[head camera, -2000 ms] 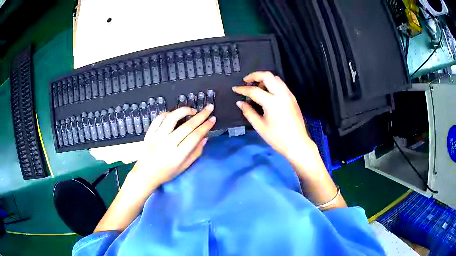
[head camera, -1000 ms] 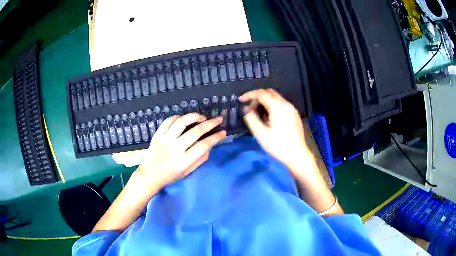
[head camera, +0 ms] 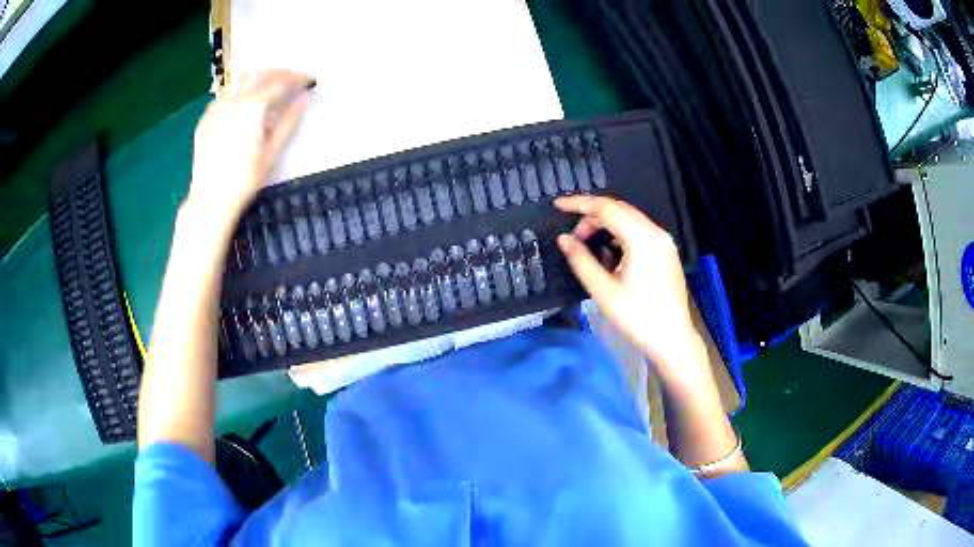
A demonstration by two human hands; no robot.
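A long black holding tray (head camera: 427,230) lies in front of me with two rows of small black parts (head camera: 406,294) standing side by side. Its right end is plain black. My left hand (head camera: 251,123) is over the white sheet (head camera: 395,64) beyond the tray, its fingertips near a small dark spot; whether it holds anything is too small to tell. My left forearm crosses the tray's left end and hides part of it. My right hand (head camera: 619,251) is above the tray's right part, thumb and index finger apart, with no part visible between them.
A filled side tray (head camera: 96,299) lies on the green bench at left. A tray stack (head camera: 790,139) stands at right. A blue crate edge (head camera: 721,326) is beside my right forearm. A black stool (head camera: 248,470) is at lower left, a white cabinet (head camera: 940,267) at far right.
My left hand has left the lower row and reached up and left over the white sheet. The lower row's parts now stand closed up. My right hand has opened. The view has shifted.
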